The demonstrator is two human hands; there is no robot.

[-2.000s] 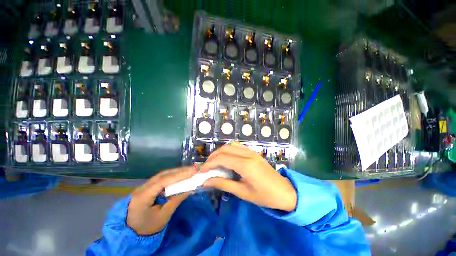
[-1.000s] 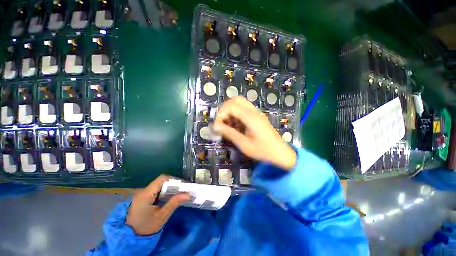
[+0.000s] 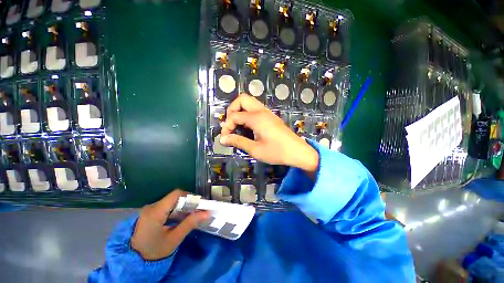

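Note:
My left hand holds the bent white sticker sheet with grey pieces, below the working tray's front edge. My right hand is over the clear blister tray, its fingertips at the leftmost module of the third row, where a pale sticker shows. Whether the fingers still grip the sticker is hidden. Round pale discs show on the modules in the rows behind. Pale square pieces cover the front-row modules, partly hidden by my sleeve.
A finished-side tray of modules with pale pieces lies at the left. A blue stick lies right of the working tray. A tray stack stands at the right with a spare sticker sheet on it. Green mat lies between the trays.
My right hand came off the sheet and reached over the tray's third row, now at the left module. My left hand kept the sheet. The view has shifted, with the left tray further out.

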